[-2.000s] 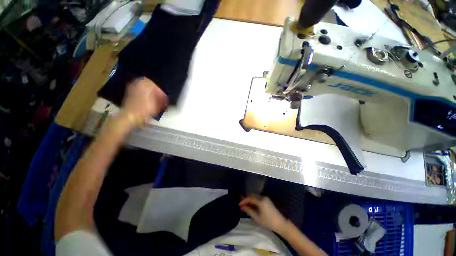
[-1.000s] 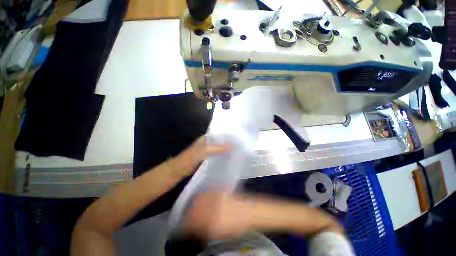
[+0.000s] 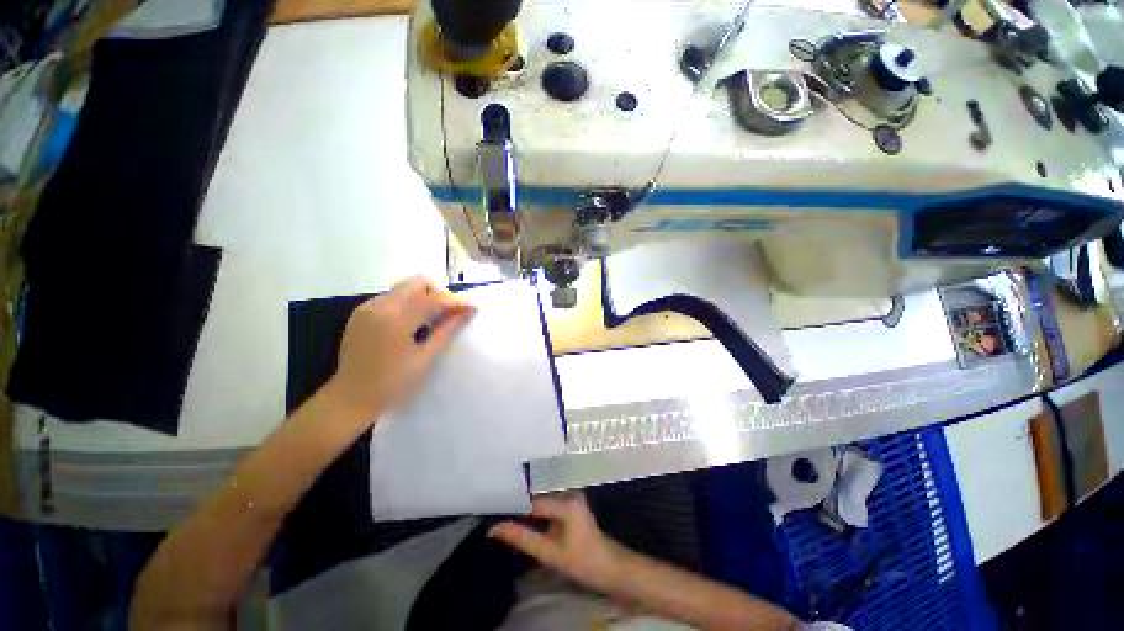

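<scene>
A pale grey-white pocket piece [image 3: 468,419] lies on a black fabric panel [image 3: 323,333], its top edge at the presser foot and needle [image 3: 524,274]. My left hand [image 3: 401,333] is on the top left of the pale piece, its fingertips together near the needle; whether it pinches cloth is unclear. My right hand [image 3: 561,536] is below the table's front edge, at the lower right corner of the pale piece, fingers apart; any hold on the cloth there cannot be made out.
The sewing machine head [image 3: 740,148] spans the upper right. A curved black strip [image 3: 721,327] lies right of the needle. Black panels [image 3: 111,247] lie at left. The ruler edge [image 3: 863,397] runs along the front. A tape roll [image 3: 801,471] sits on a blue basket [image 3: 906,518].
The pale piece, blurred and lifted between my hands before, now lies flat on the black panel. My left hand has moved up and left, my right hand down. The view is closer to the machine.
</scene>
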